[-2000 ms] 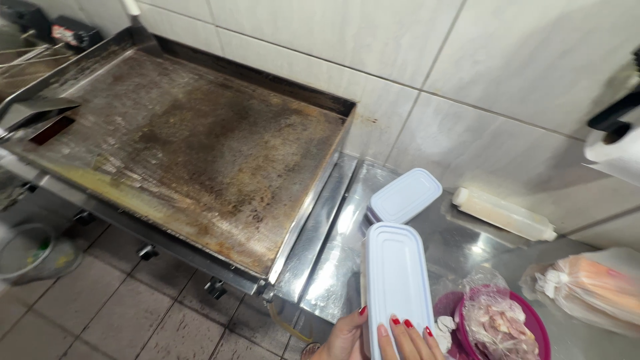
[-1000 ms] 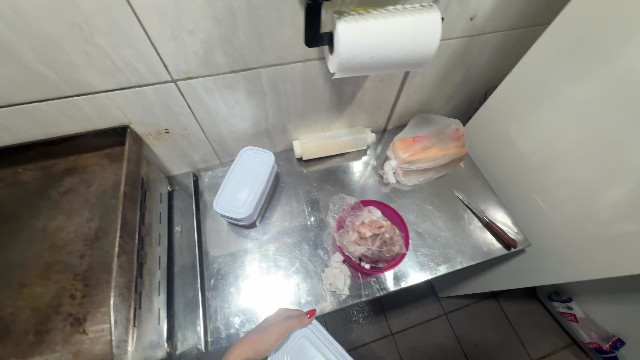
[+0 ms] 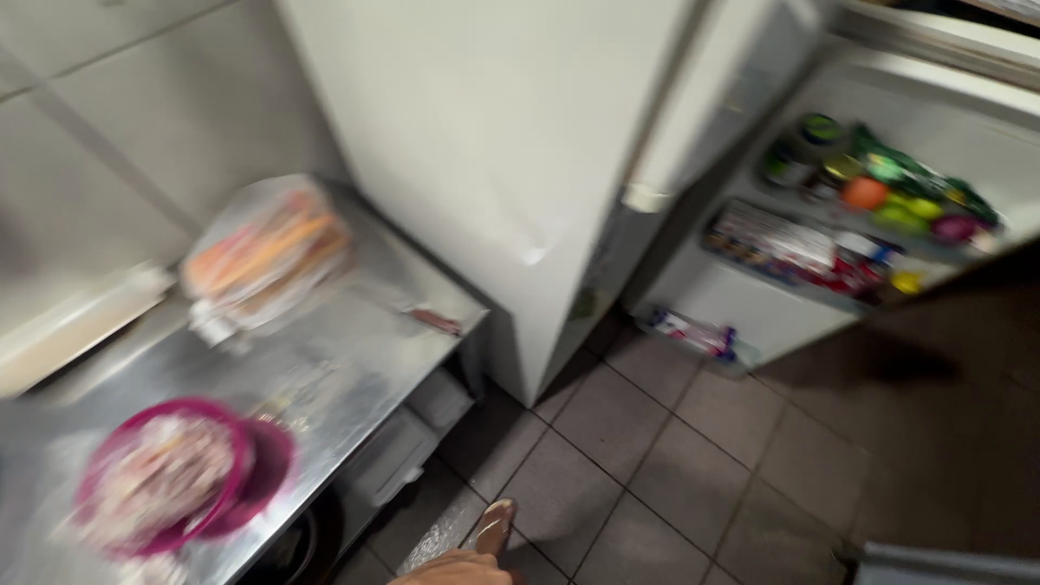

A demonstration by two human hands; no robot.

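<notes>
At the bottom edge, the blurred back of what appears to be my left hand [image 3: 459,567] is partly cut off; its fingers and anything it holds are hidden. My right hand is out of view. On the steel counter [image 3: 325,390], left of the visible hand, a magenta bowl [image 3: 244,463] holds pale raw meat [image 3: 166,479] with clear plastic. Farther back lies a clear bag of sliced bread [image 3: 268,252]. A knife with a brown handle [image 3: 435,319] rests near the counter's corner.
A white refrigerator [image 3: 487,146] stands beyond the counter. Its open door [image 3: 812,325] has shelves with jars, produce and packages, over the tiled floor [image 3: 601,439]. A film roll box [image 3: 81,325] lies by the wall. A foot [image 3: 494,524] shows below.
The view has swung right from the griddle and counter to the refrigerator. The white lidded containers, one under my hands two seconds ago, are out of view.
</notes>
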